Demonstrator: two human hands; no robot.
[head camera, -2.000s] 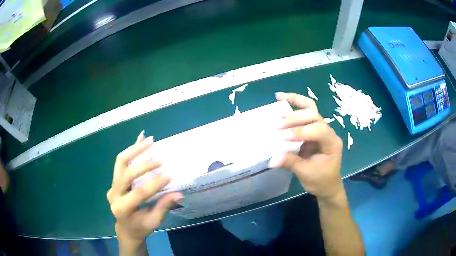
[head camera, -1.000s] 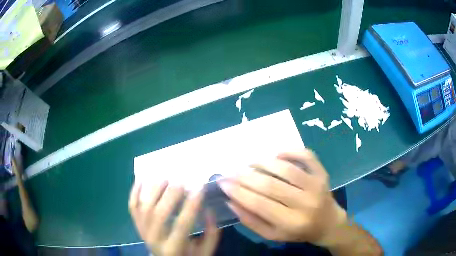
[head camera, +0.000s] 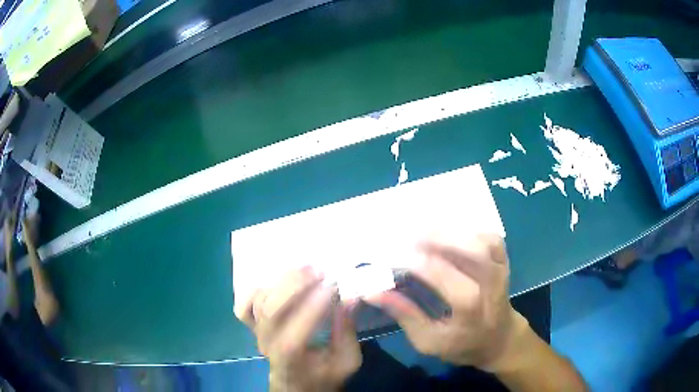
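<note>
A white retail carton (head camera: 368, 214) lies on the green work surface in front of me, its plain top flap facing up. A small white tab (head camera: 366, 282) shows at the middle of the near edge, between my hands, with a dark notch line above it. My left hand (head camera: 303, 318) is on the near edge left of the tab, fingers bent over the flap. My right hand (head camera: 460, 298) is on the near edge right of the tab, its thumb close to the tab. Both hands are somewhat blurred. The carton's near side is mostly hidden.
A heap of white scraps (head camera: 584, 164) with several strays lies right of the carton. A blue digital scale (head camera: 651, 99) stands at the right. A white rail (head camera: 306, 145) runs behind. At far left are another carton (head camera: 73, 157) and a person's arms (head camera: 38, 268).
My hands have moved from the carton's two ends to the middle of its near edge. The white tab now shows between them. The view has shifted, showing more of the left carton.
</note>
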